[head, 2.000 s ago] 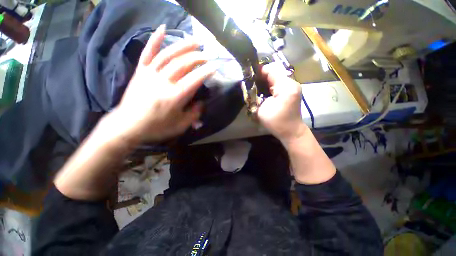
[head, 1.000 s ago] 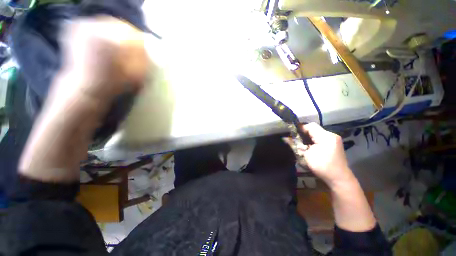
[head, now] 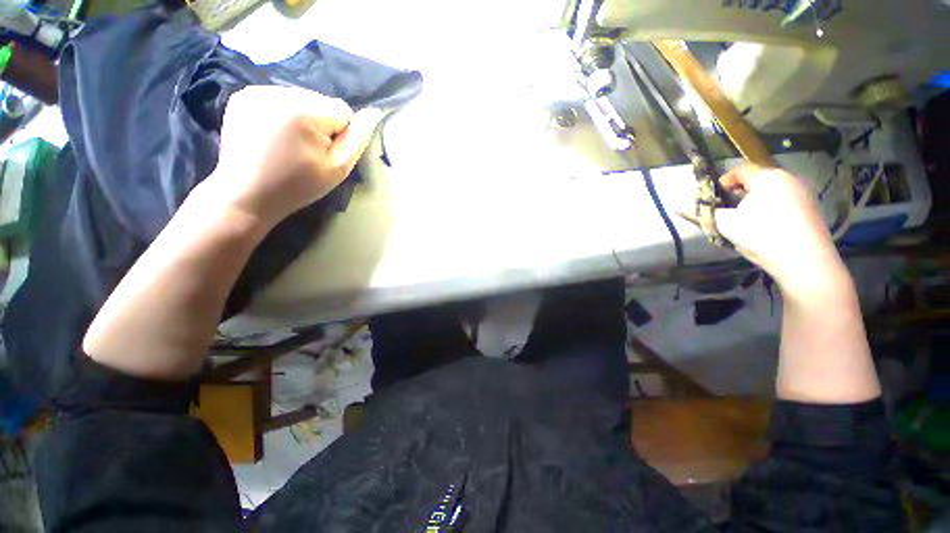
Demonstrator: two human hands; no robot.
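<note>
The dark navy garment lies heaped on the left of the pale machine bed and hangs over its edge. My left hand is closed on a fold of it; a pointed corner of cloth sticks out to the right past the fingers. My right hand is at the handles of the tailor's shears, with fingers at the wrapped handle loops. The shears' dark blades point up and left beside the wooden strip, at the machine head.
The white sewing machine head is at the upper right, with the presser foot area at its left end. The wooden strip slants beside it. A dark cord hangs over the front edge. A green box stands far left.
The shears have moved right, from the middle of the bed to beside the wooden strip, with my right hand. My left hand has moved right, bringing garment cloth back onto the bed.
</note>
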